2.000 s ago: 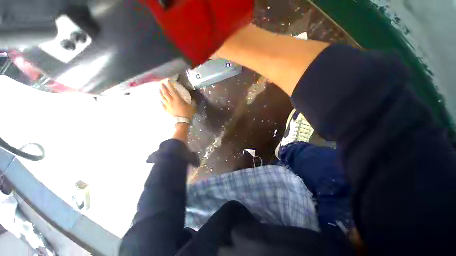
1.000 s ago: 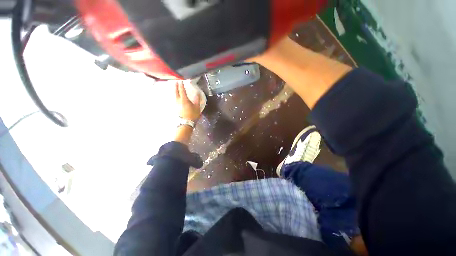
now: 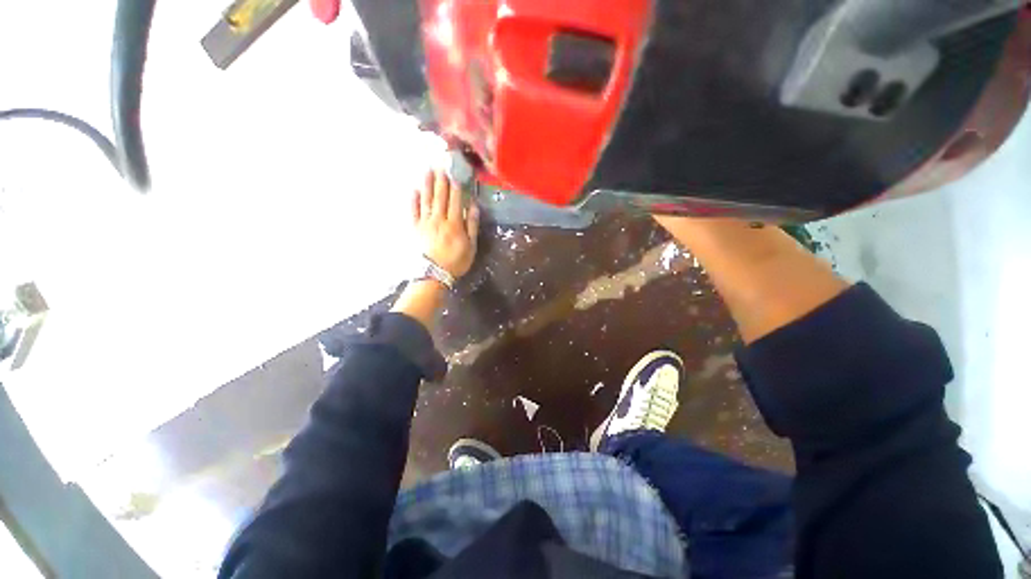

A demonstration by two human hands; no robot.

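The red and black cutting machine [image 3: 678,102] fills the upper right of the view, close to the camera. Its flat grey base plate [image 3: 531,212] shows below the body, at the edge of the white fabric lay [image 3: 260,215]. My left hand [image 3: 448,224] lies flat on the lay's edge, fingers spread a little, just left of the base plate. My right forearm reaches up behind the machine; my right hand is hidden by the motor body. The knife is hidden too.
A dark bar with a yellowish middle [image 3: 243,32] and a small block [image 3: 25,311] lie on the lay. A black power cable [image 3: 130,102] hangs over it at upper left. White scraps [image 3: 526,405] lie on the brown surface [image 3: 543,328]. My shoes show below.
The machine has moved to the right in view and shows more of its body. The dark bar has come into view. My left hand stays at the lay's edge, without the pale piece seen beside it earlier.
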